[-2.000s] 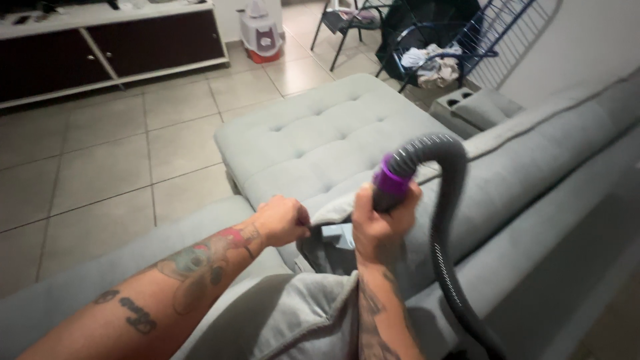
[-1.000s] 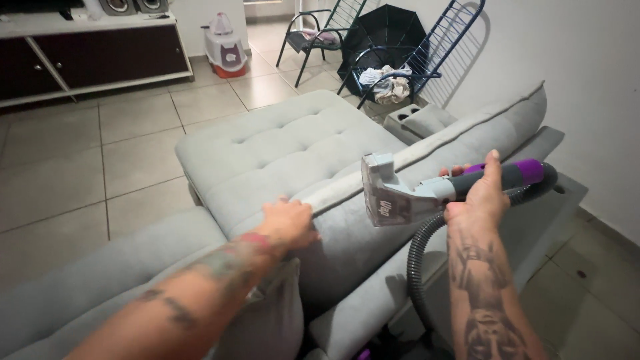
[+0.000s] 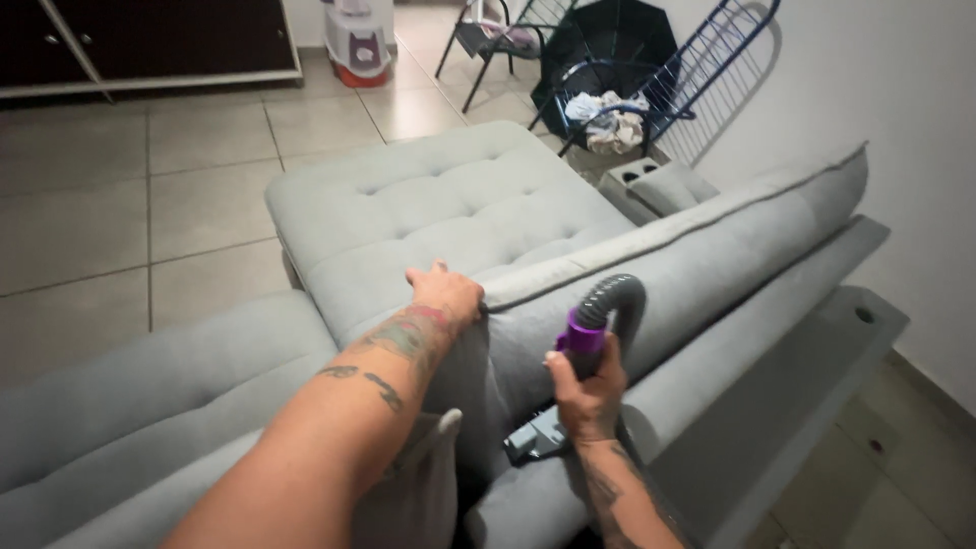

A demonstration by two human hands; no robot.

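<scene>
My right hand (image 3: 591,393) is closed around the dark grey and purple handle of a vacuum or upholstery cleaner (image 3: 582,341). Its ribbed hose (image 3: 621,293) arches up and back behind the hand. The grey nozzle head (image 3: 540,436) points down into the gap behind the sofa's long back cushion (image 3: 686,267). My left hand (image 3: 446,293) rests at the near corner of that cushion, thumb and a finger partly spread; whether it grips the fabric is hidden. The tufted light grey sofa seat (image 3: 457,191) lies beyond it.
A low dark cabinet (image 3: 183,38) stands at the back left, beside a grey and orange pet carrier or litter box (image 3: 358,49). Metal chairs, an open black umbrella (image 3: 610,46) and a pile of cloths (image 3: 610,118) are at the back. A cup-holder armrest (image 3: 640,179) and the wall (image 3: 877,91) bound the right.
My right hand has brought the cleaner from above the back cushion down and left, turning its nozzle downward into the gap. My left hand stays by the cushion's near corner.
</scene>
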